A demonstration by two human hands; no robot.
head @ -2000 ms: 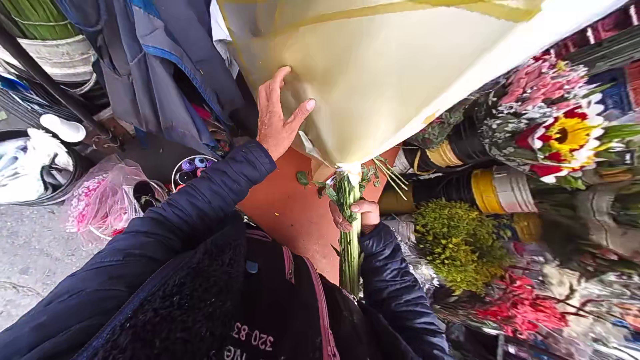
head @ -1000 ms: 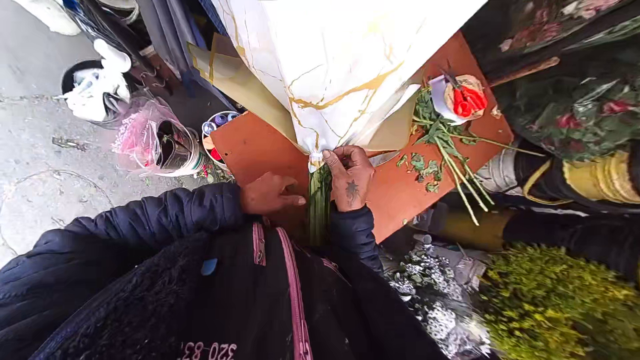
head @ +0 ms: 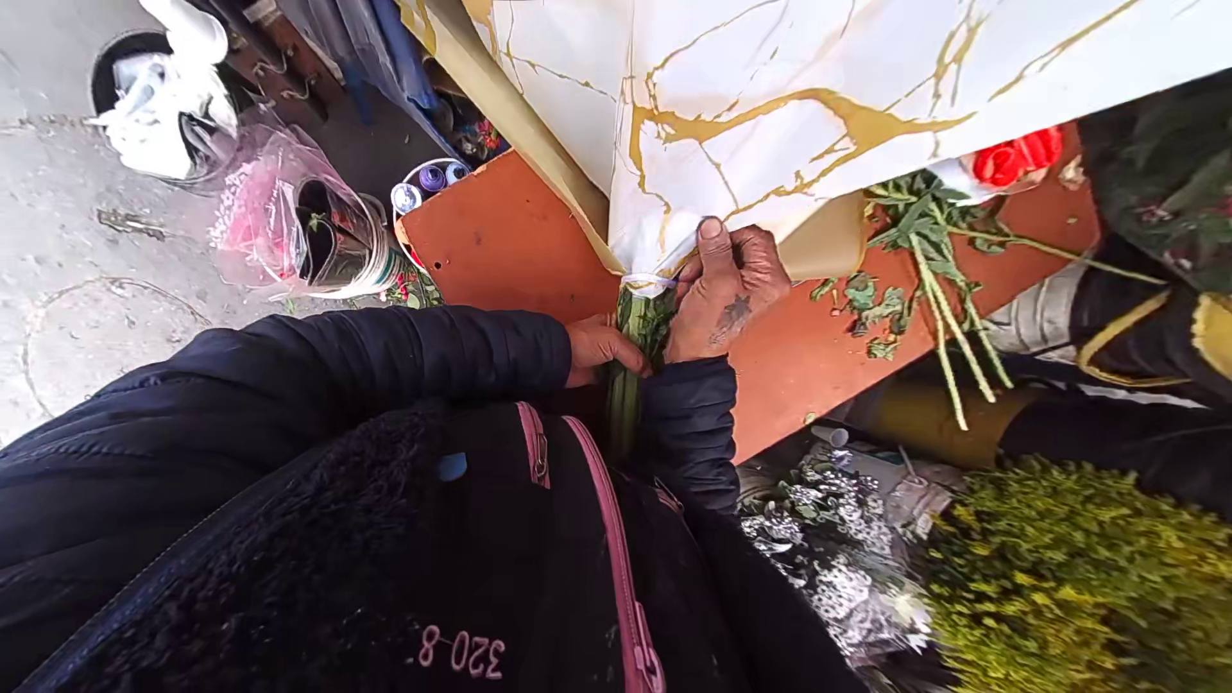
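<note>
White bouquet wrapping paper with gold veining (head: 770, 106) fans out away from me over a layer of tan paper (head: 823, 236). It gathers to a narrow neck, with a white tie (head: 648, 281) around it. Green flower stems (head: 626, 404) come out below the neck towards my body. My left hand (head: 606, 348) is closed around the stems just under the tie. My right hand (head: 727, 289) pinches the gathered paper beside the neck, thumb on top. The flowers inside the paper are hidden.
Under the bouquet is an orange-brown board (head: 510, 241). Red roses (head: 1015, 159) and cut stems (head: 938, 298) lie at its right. Yellow-green foliage (head: 1088, 577) and white flowers (head: 837, 549) stand lower right. A pink-wrapped bunch (head: 279, 221), spray cans (head: 430, 178) and a black bucket (head: 144, 96) are at left.
Two seconds ago my left hand was up against the tan paper; now it grips the stems. My right hand has gone from the stems to the paper's neck. The white veined paper has come into view.
</note>
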